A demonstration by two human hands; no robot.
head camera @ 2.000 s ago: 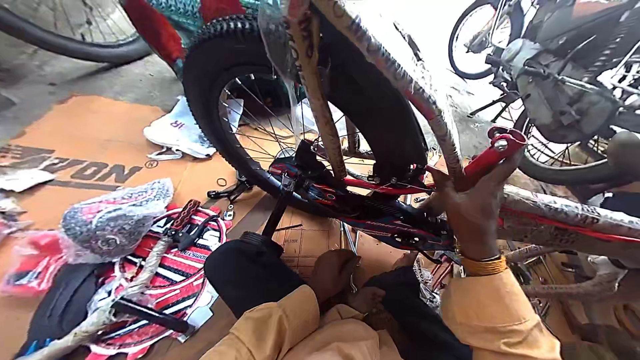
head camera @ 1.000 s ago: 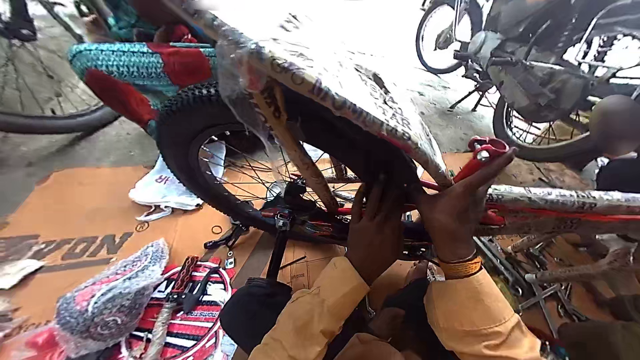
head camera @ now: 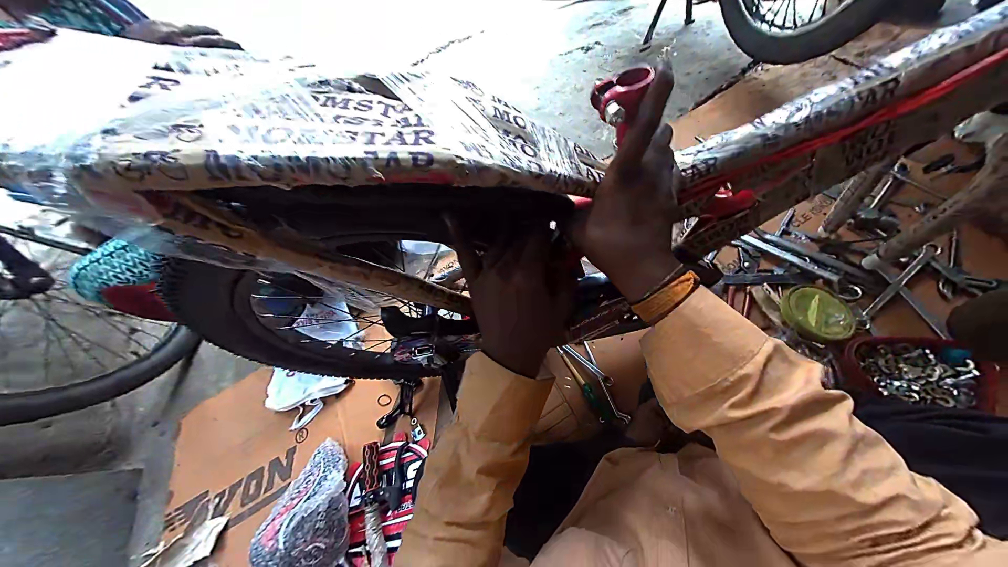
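Observation:
A bicycle frame (head camera: 795, 118), wrapped in printed film, crosses the view with its rear wheel (head camera: 228, 315) below at the left. My right hand (head camera: 634, 213) grips the frame where its tubes meet, fingers up beside a red clamp with a bolt (head camera: 622, 90). Close by, my left hand (head camera: 516, 291) reaches in between the tubes at the dark tyre; its fingertips are lost in shadow, so its hold is unclear. Under the left hand lie a black derailleur part (head camera: 421, 346) and the chainstay area. A plastic-wrapped saddle (head camera: 303, 504) lies on the cardboard.
Wrenches (head camera: 906, 291), a green round lid (head camera: 817, 313) and a red tray of small metal parts (head camera: 917, 378) lie at the right. Printed cardboard (head camera: 228, 457) covers the floor. Another wheel (head camera: 803, 31) stands at the top right. Another person's hand (head camera: 185, 35) is at the top left.
My left hand has risen from low near my lap to the frame beside the tyre. My right hand has stayed by the red clamp. The view has shifted.

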